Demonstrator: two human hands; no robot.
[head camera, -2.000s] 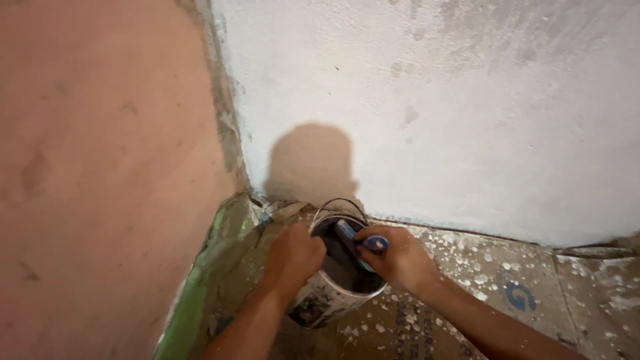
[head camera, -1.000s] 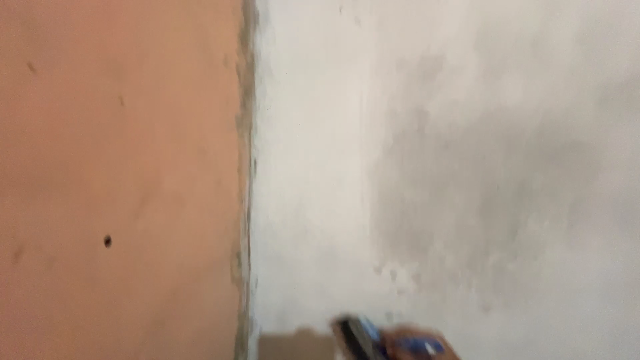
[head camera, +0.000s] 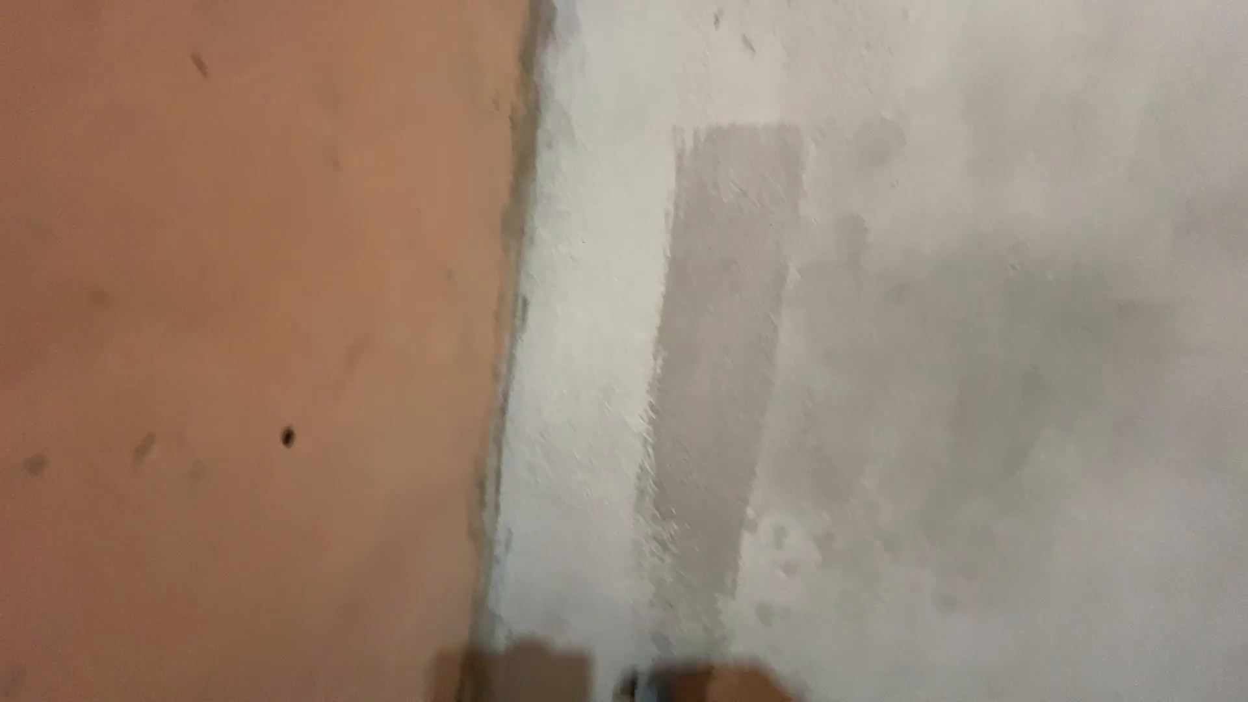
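Observation:
At the bottom edge, my right hand (head camera: 736, 682) shows only in part, blurred, close to the white wall (head camera: 595, 322). It holds a paintbrush (head camera: 643, 686), of which just a dark and bluish sliver is in the picture; the bristle tip is hidden. Above the hand, a darker, wet-looking grey strip (head camera: 721, 341) runs up the wall with a ragged left side and a squared top. My left hand is out of view.
An orange-brown wall (head camera: 253, 292) meets the white wall at a rough vertical corner (head camera: 512, 244). A small dark hole (head camera: 288, 437) marks the orange-brown wall. Grey patches (head camera: 1024, 370) spread over the right side, and a shadow (head camera: 526, 673) falls near the corner.
The view has swung from the bucket up to the wall. The brush was in the bucket with my right hand on it. A grey strip now shows that the earlier frames do not.

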